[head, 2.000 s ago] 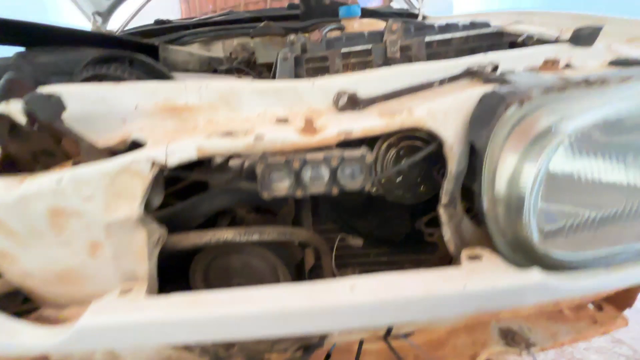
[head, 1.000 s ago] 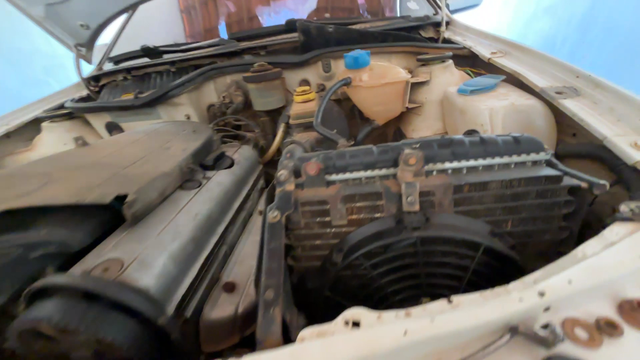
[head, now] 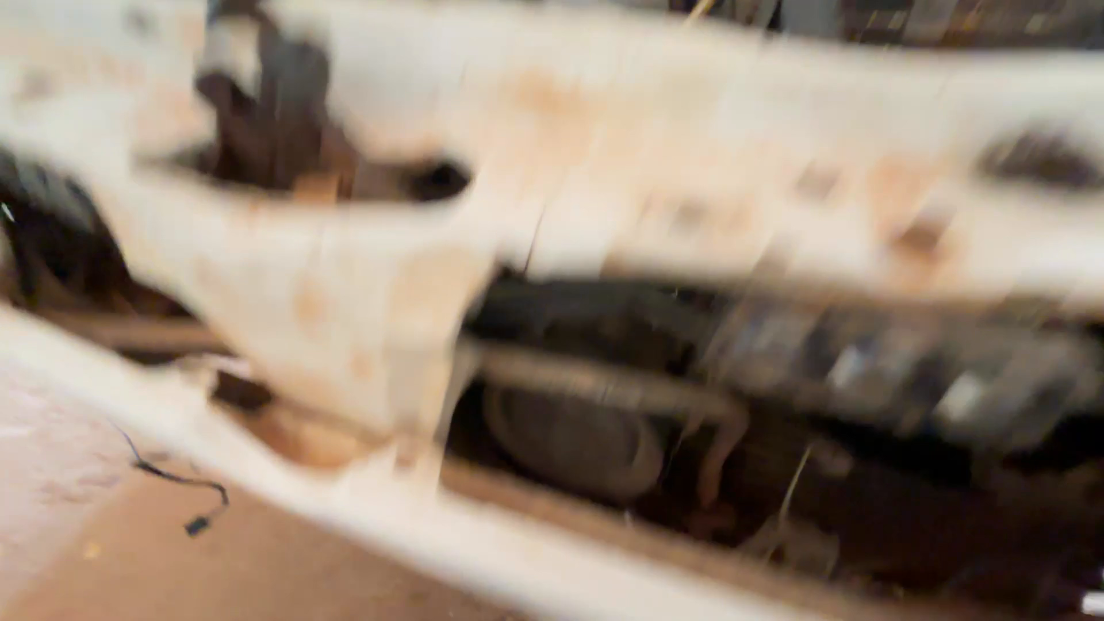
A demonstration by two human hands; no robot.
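Neither my left hand nor my right hand shows in the head view. The blurred front panel of a car (head: 552, 138), white with rust stains, fills much of the frame. Through its opening at the lower right, a light bar (head: 906, 379) with several lenses shows behind the panel. A round dark part (head: 573, 435) sits left of it, under a curved pipe (head: 604, 379). At the upper left, a dark, rusty latch-like part (head: 276, 103) stands over a slot in the panel.
A lower white crossbar (head: 483, 552) runs diagonally along the bottom. Beyond it, a thin black cable with a small connector (head: 197, 524) is at the lower left, over the brown floor (head: 285, 569). A thin pale wire (head: 795, 483) hangs inside the opening.
The view has swung from the engine bay down to the front panel, closer than before. No hand shows in any frame.
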